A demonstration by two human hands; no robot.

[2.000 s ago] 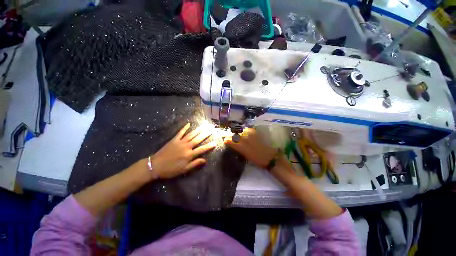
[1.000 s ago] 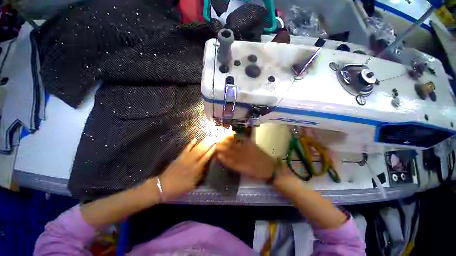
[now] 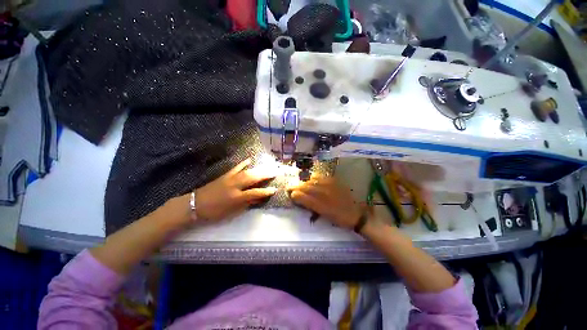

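A dark speckled fabric panel [image 3: 174, 148] lies on the white table left of the needle, its near edge under my hands. The white sewing machine [image 3: 380, 122] has a blue stripe; its presser foot area [image 3: 302, 169] is brightly lit. My left hand [image 3: 225, 192] lies flat, fingers spread, pressing on the fabric just left of the needle. My right hand [image 3: 325, 198] is at the fabric edge just in front of the needle, fingertips on or beside it; glare hides whether it pinches the cloth.
Green-handled scissors [image 3: 384, 193] and yellow-orange-handled scissors [image 3: 410, 196] lie right of my right hand. A small parts tray [image 3: 516, 209] is at the right. More dark fabric [image 3: 129, 51] is heaped at the back left, near a teal basket [image 3: 344, 26]. Striped trim pieces [image 3: 26, 129] lie far left.
The panel's near part has moved away from the table's front edge, baring white table there. My left hand has shifted up and left; my right hand has moved slightly right, and a gap separates them.
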